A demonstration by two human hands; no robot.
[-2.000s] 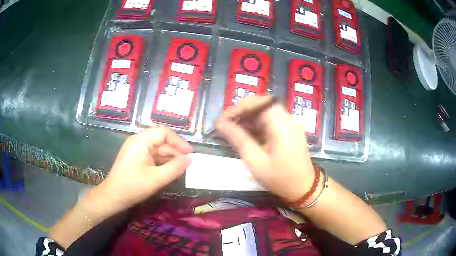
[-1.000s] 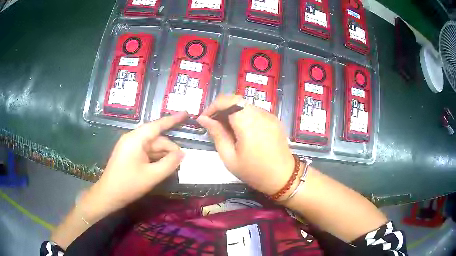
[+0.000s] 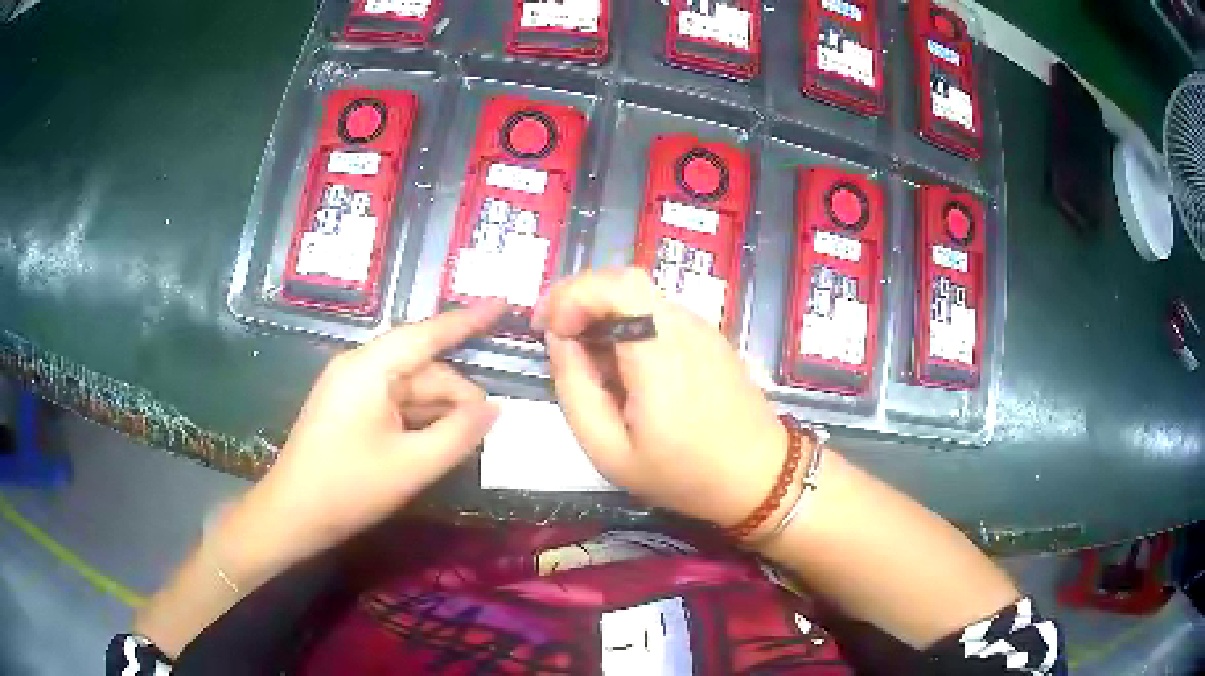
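A clear tray holds red units in two rows. My right hand grips a thin dark tool, its fingertips at the lower end of the second front-row unit. The tool's tip is hidden by the fingers. My left hand has its index fingertip at the same lower end; its thumb and other fingers are curled. A white strip lies at the tray's near edge, between my hands, partly under my right hand.
A dark flat rectangle lies right of the tray, beside the white fan and its base. Small red and metal items lie on the green mat. The worn bench edge runs in front.
Since two seconds ago, both hands have come together at the second unit's lower end, my right hand moving left and my left index finger extending. In the last second they have barely moved.
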